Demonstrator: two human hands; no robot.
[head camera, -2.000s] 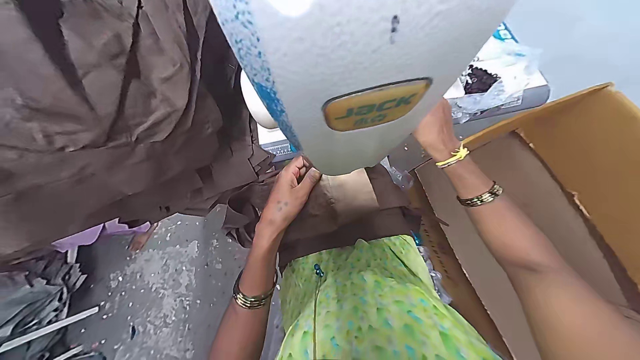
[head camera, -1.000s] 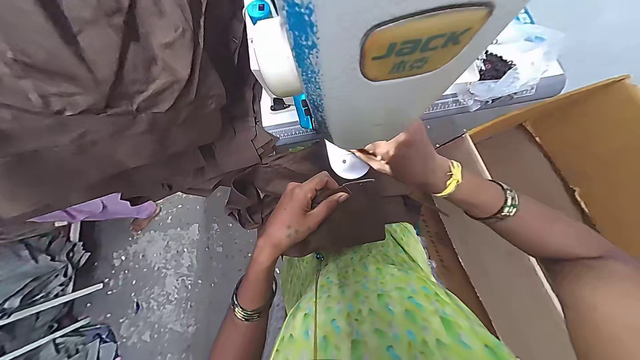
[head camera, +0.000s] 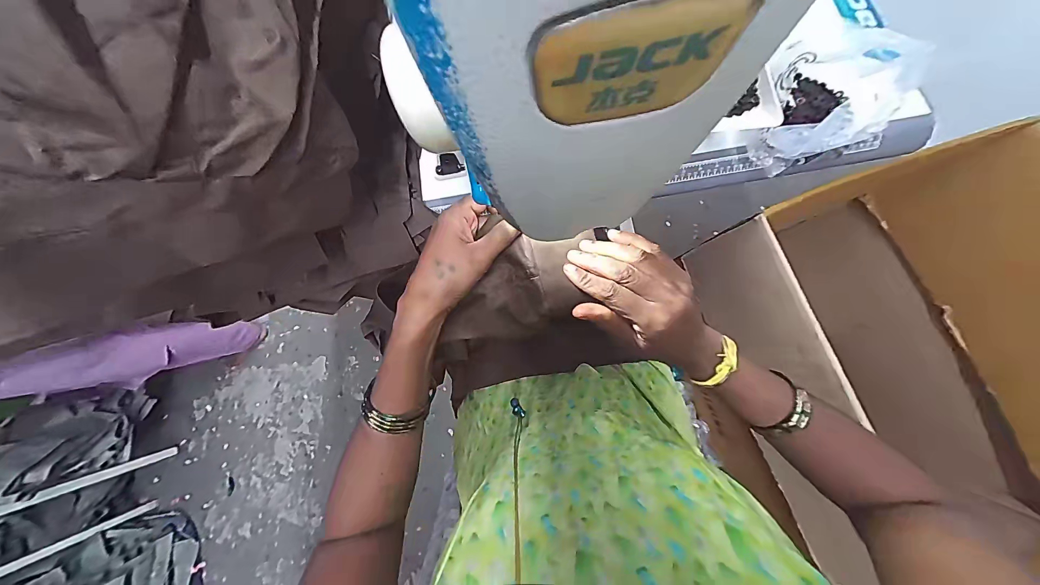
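The white and blue head of a Jack sewing machine (head camera: 585, 162) fills the upper middle of the view and hides its needle area. Brown fabric (head camera: 504, 301) lies below it, across the near edge of the machine and over my lap. My left hand (head camera: 455, 260) pinches the fabric between thumb and fingers at the left of the head. Flat on the fabric at the right rests my right hand (head camera: 642, 296), its fingers spread a little and pointing left. A small dark piece (head camera: 602, 234) shows at its fingertips.
A large pile of brown fabric (head camera: 162, 162) stands at the left. At the right is an open cardboard box (head camera: 894, 309). A clear plastic bag with dark small items (head camera: 812, 101) lies on the machine table behind. Dark cloth bundles (head camera: 73, 463) and purple cloth (head camera: 138, 353) are low at the left.
My right hand, raised beside the machine head a second ago, is now laid on the fabric. My left hand has moved up toward the head's left side. The white round part seen under the head is now hidden.
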